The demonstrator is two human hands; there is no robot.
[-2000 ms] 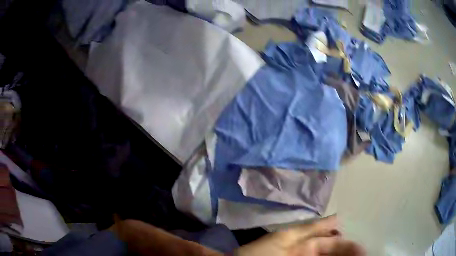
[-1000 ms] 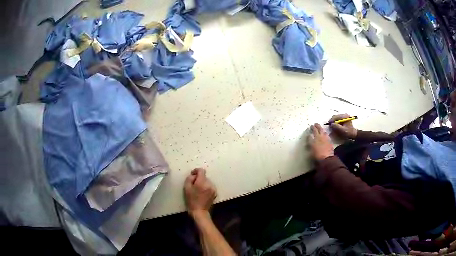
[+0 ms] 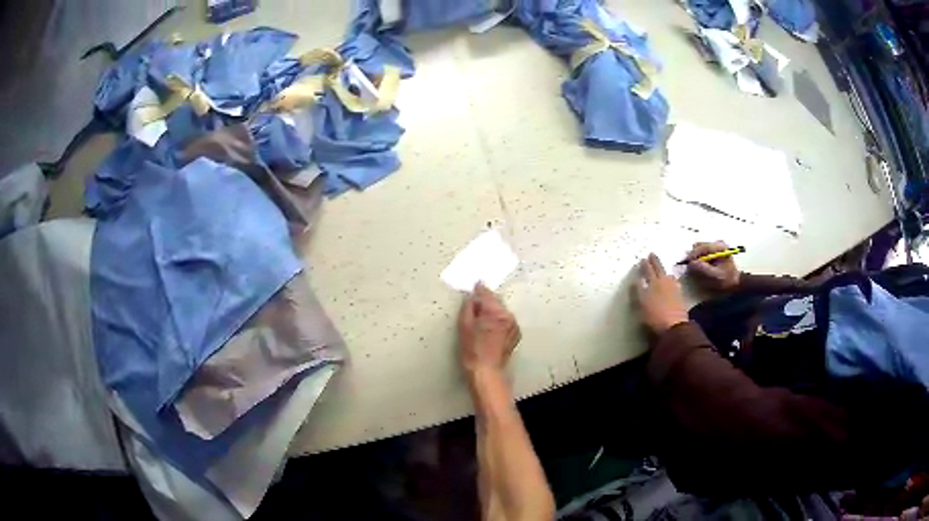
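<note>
A small white paper slip [image 3: 481, 261] lies on the pale table [image 3: 407, 295] near the middle. My right hand [image 3: 489, 331] is bare and comes from the bottom edge. Its curled fingers pinch the slip's near corner; the thumb and the underside of the grip are not clear. My left hand is not in view. To the left, a blue cloth panel [image 3: 194, 265] lies over a grey-brown piece [image 3: 265, 356], with pale sheets under and beside them.
Blue bundles [image 3: 611, 92] tied with cream strips lie along the back and upper left. A larger white sheet [image 3: 728, 178] lies at right. A second person's hands [image 3: 662, 295] are at the right table edge, one holding a yellow pen [image 3: 718, 254].
The view swung right from the cloth pile to the table's middle. My right hand then moved right and forward to the slip. The slip has shifted slightly left and towards me.
</note>
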